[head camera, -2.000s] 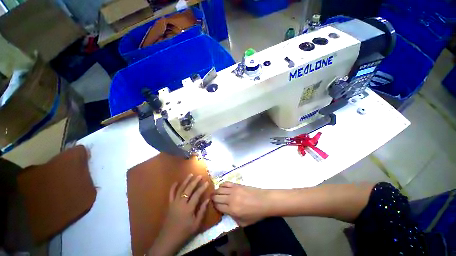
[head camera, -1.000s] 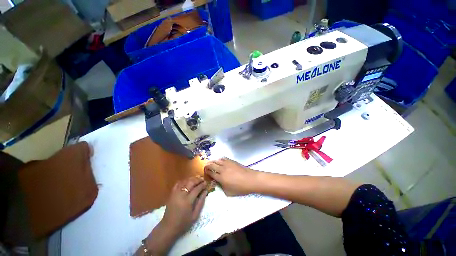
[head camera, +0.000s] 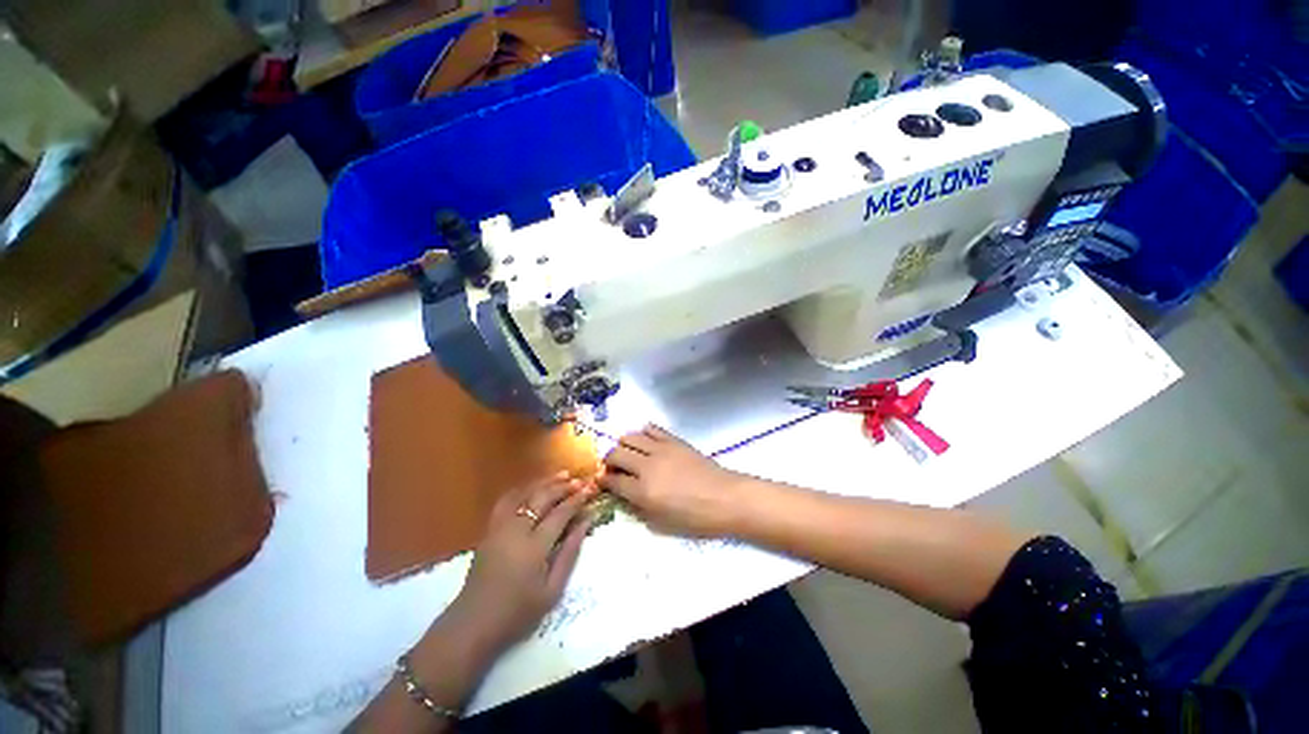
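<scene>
A tan-brown panel lies flat on the white table, its right corner under the sewing machine head, where a lamp lights the needle area. My left hand, with a ring, lies at the panel's near right edge, fingertips close to the needle. My right hand has its fingers bent at the panel's right edge, beside my left fingertips. Both hands hold the panel's edge near the presser foot. The fingertips of my right hand and the edge under them are partly hidden.
A brown stack of panels is at the left table edge. Red-handled snips lie right of my right hand under the machine arm. A blue bin stands behind the machine head. Cartons stand at far left.
The panel's near edge has moved away from me, and the panel looks turned compared with two seconds ago. Both hands have moved up toward the needle with it. The view has shifted slightly.
</scene>
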